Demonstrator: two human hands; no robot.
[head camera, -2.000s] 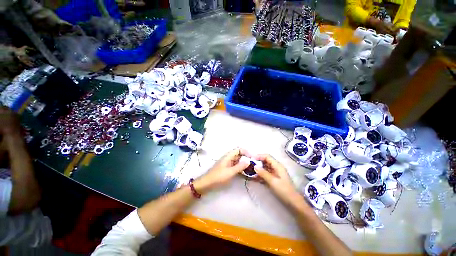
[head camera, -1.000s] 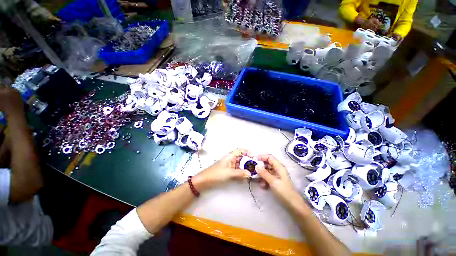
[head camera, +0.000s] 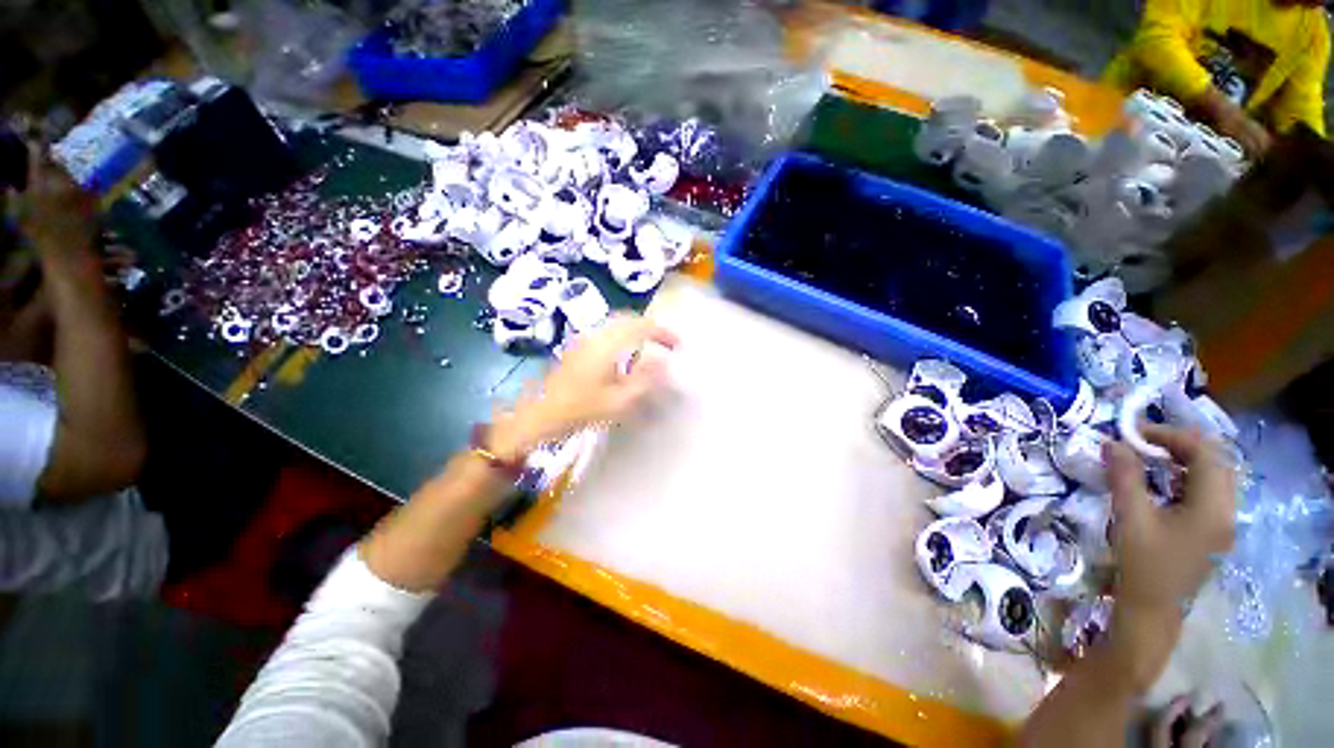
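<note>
My left hand (head camera: 597, 383) is empty, its fingers apart, above the left edge of the white sheet, just below the pile of empty white camera housings (head camera: 563, 197). My right hand (head camera: 1170, 519) is over the heap of fitted housings (head camera: 1024, 453) at the right. Its fingertips are at a white housing (head camera: 1143, 421) on the heap; blur hides whether they still grip it. The fitted housings show black dotted discs in their openings, and some trail thin wires. My right hand and forearm hide part of the heap.
A blue bin (head camera: 878, 339) of dark parts stands behind the white sheet (head camera: 732, 482). Small white rings (head camera: 334, 339) and reddish bits lie on the green mat at left. Another person's arm (head camera: 88, 336) is at far left; a person in yellow (head camera: 1170, 51) is at back right.
My hands have parted from the housing they both held at the middle: left hand to the left and up, right hand to the heap. The view has shifted, and the middle housing is gone.
</note>
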